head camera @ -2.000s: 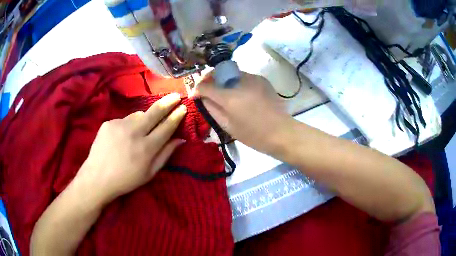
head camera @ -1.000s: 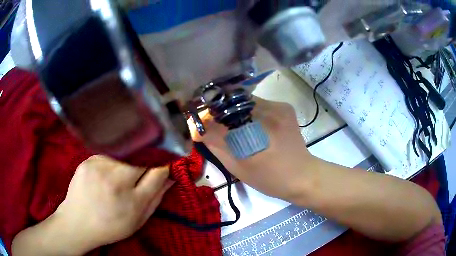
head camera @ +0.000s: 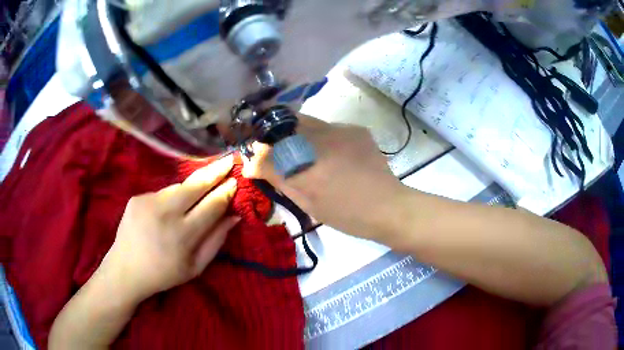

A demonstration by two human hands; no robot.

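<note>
The red garment (head camera: 75,184) lies over the table's left part, its ribbed shirred panel (head camera: 260,307) hanging at the front edge. My left hand (head camera: 171,225) lies on the cloth, fingers extended toward the lit spot under the machine head (head camera: 185,61). My right hand (head camera: 342,171) is behind the tension dial (head camera: 294,154), its fingertips at the cloth's right edge by the needle area, partly hidden. The black tape (head camera: 301,213) runs from under my right fingers, loops at the table and goes back over the red cloth. The needle itself is hidden.
Cut black tape lengths (head camera: 547,102) lie on a white marked pad (head camera: 465,102) at the right. Small metal tools (head camera: 603,58) lie at the far right. The ruler strip (head camera: 369,297) runs along the front edge. Red cloth (head camera: 445,325) hangs below it.
The view first swung close to the machine head, then partly back. My left fingers, bent one second ago, are extended on the cloth again. My right hand stays by the needle area.
</note>
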